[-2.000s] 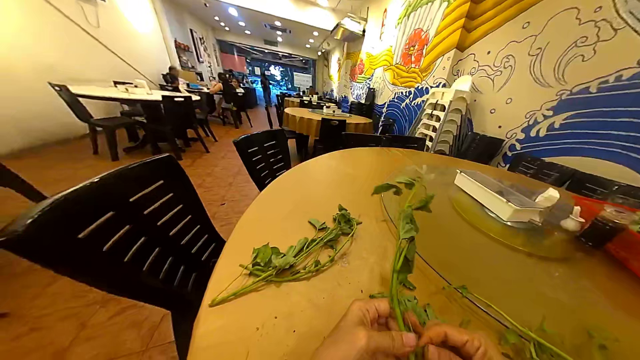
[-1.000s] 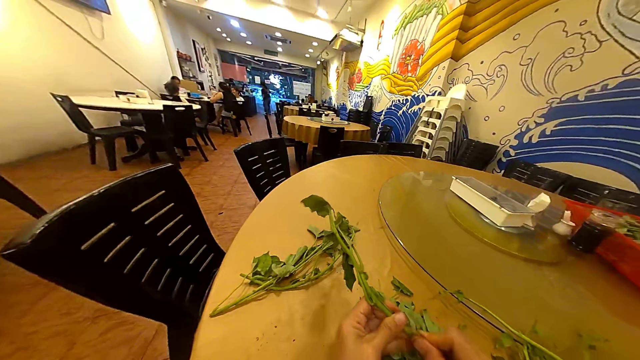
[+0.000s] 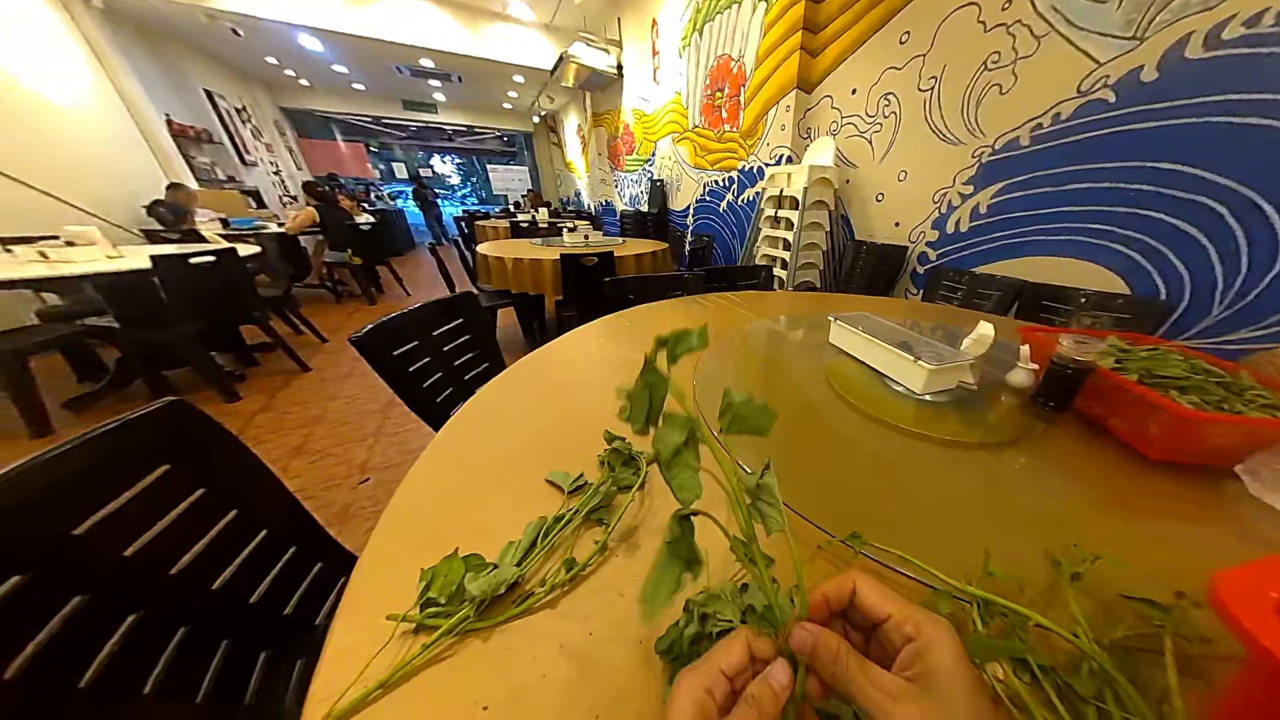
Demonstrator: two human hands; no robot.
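Observation:
Both hands meet at the bottom of the head view on a leafy green stem, which stands up from between the fingers with its leaves toward the table's far side. My left hand pinches its lower end, and my right hand grips the same stem just to the right. A small heap of leaves lies by my left hand, partly hidden. Left of the hands, a bunch of leafy stems lies on the round table. More long stems lie to the right of my right hand.
A glass turntable bears a white lidded box, a small white bottle and a dark sauce jar. A red basket of leaves stands at right, another red container nearer. Black chairs line the table's left; people sit farther back.
The held stem leaned left over the table a second ago; it now stands more upright between the hands. The view has shifted somewhat, bringing the red basket more into sight.

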